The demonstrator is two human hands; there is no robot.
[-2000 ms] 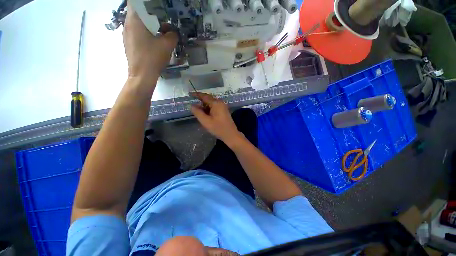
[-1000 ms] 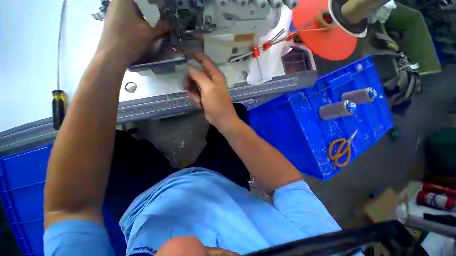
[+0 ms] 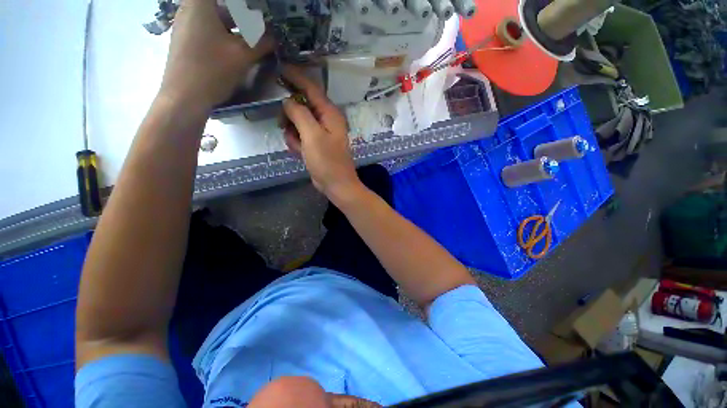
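Note:
The pale sewing machine head (image 3: 375,40) stands at the top centre with a row of round white knobs. My left hand (image 3: 211,60) reaches into the left side of the machine, by the dark needle area (image 3: 299,28); its fingertips are partly hidden, and I cannot tell if they hold anything. My right hand (image 3: 317,131) is just below the needle area, with fingers closed around a short screwdriver (image 3: 299,98) with a yellowish part showing between the fingers. Its tip points up into the machine and is hard to make out.
A long black-and-yellow screwdriver (image 3: 88,183) lies on the table at left. Red-gripped tools (image 3: 408,82) lie on white cloth (image 3: 426,107) beside a parts tray (image 3: 466,96). The blue crate (image 3: 486,231) at right bears spools (image 3: 530,172) and orange scissors (image 3: 535,236). An orange-red disc (image 3: 510,68) is behind.
My right hand has moved up from the table edge to the needle area with the tool. My left hand has shifted on the machine's left side, and a dark plate there now sits differently. The view has shifted.

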